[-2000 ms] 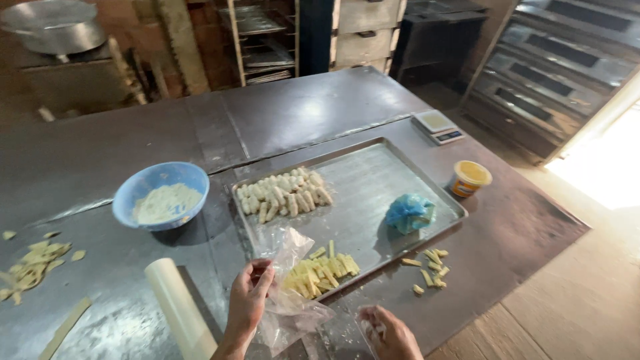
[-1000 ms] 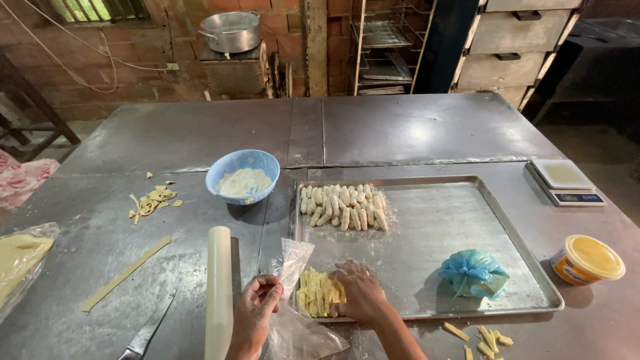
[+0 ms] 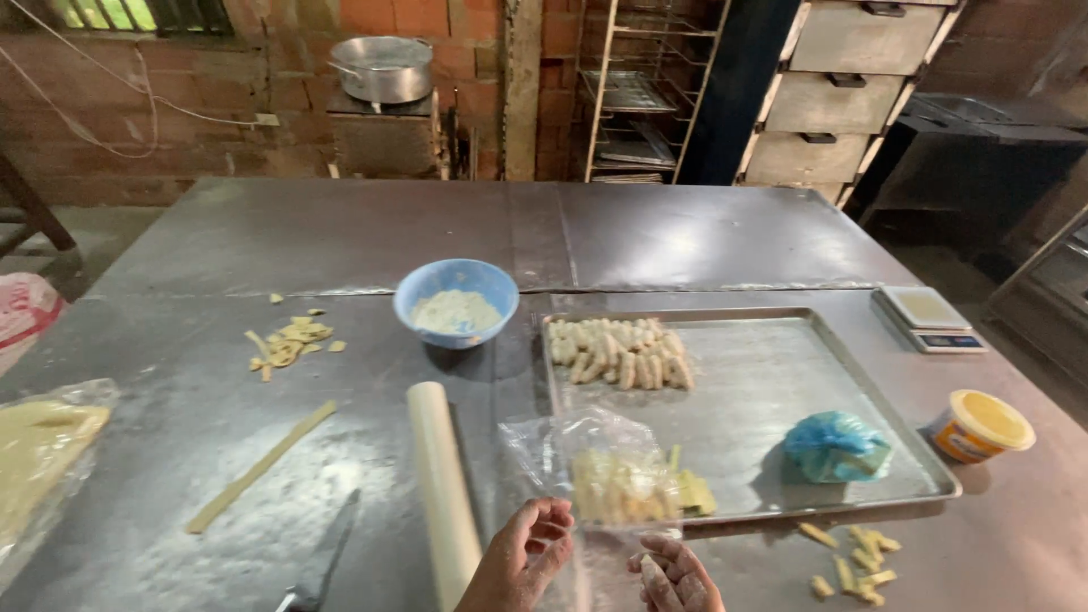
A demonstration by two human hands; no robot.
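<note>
My left hand [image 3: 537, 552] is at the bottom centre, fingers curled beside the clear plastic bag [image 3: 595, 442]; whether it grips the film is hard to tell. My right hand [image 3: 676, 574], dusted with flour, pinches a small pale piece [image 3: 648, 565] that looks like dough. The bag spreads over a pile of yellow strips [image 3: 695, 495] at the near left corner of the metal baking tray [image 3: 765, 361]. Farther back on the tray lie flour-coated dough pieces [image 3: 625, 353]. A knotted blue plastic bag [image 3: 837, 446] rests on the tray's right part.
Left of the tray are a cylindrical rolling pin [image 3: 442, 493], a knife [image 3: 336, 544], a dough strip [image 3: 259, 467], dough scraps [image 3: 293, 340] and a blue bowl of flour [image 3: 456, 310]. Several short strips [image 3: 863, 561], a yellow tub [image 3: 982, 429] and a digital scale [image 3: 926, 319] lie to the right.
My right hand has moved back from the yellow strips on the tray to the near side, beside my left hand. The clear bag now lies over the strips. The view has swung.
</note>
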